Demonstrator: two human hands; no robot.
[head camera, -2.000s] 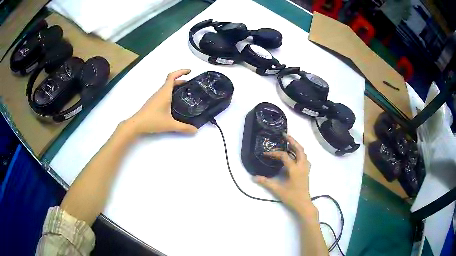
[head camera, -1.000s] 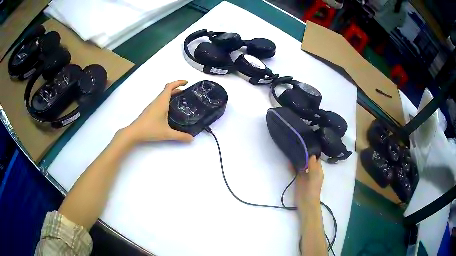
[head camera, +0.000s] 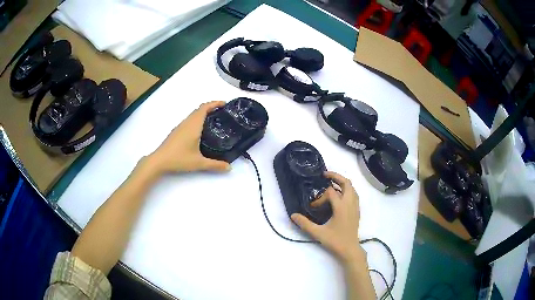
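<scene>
A black oval base with two round areas under shiny clear film lies on the white sheet. My left hand holds it around its left side, thumb at the lower edge. A thin black cable runs from its lower edge and passes under my right forearm. A second black oval base, also film-topped, lies to its right. My right hand grips its lower end, with fingers on the top and right side and the thumb on the lower left. Any cable end under my right hand is hidden.
Black headphones lie in a row on the white sheet beyond the bases. Left cardboard holds headphones and bases; right cardboard holds clustered bases. White sheets are stacked at the far left. A dark post stands at right.
The right base was tipped up on its side in my right hand one second ago; now it lies flat, film side up, further left. My left hand and its base have barely moved.
</scene>
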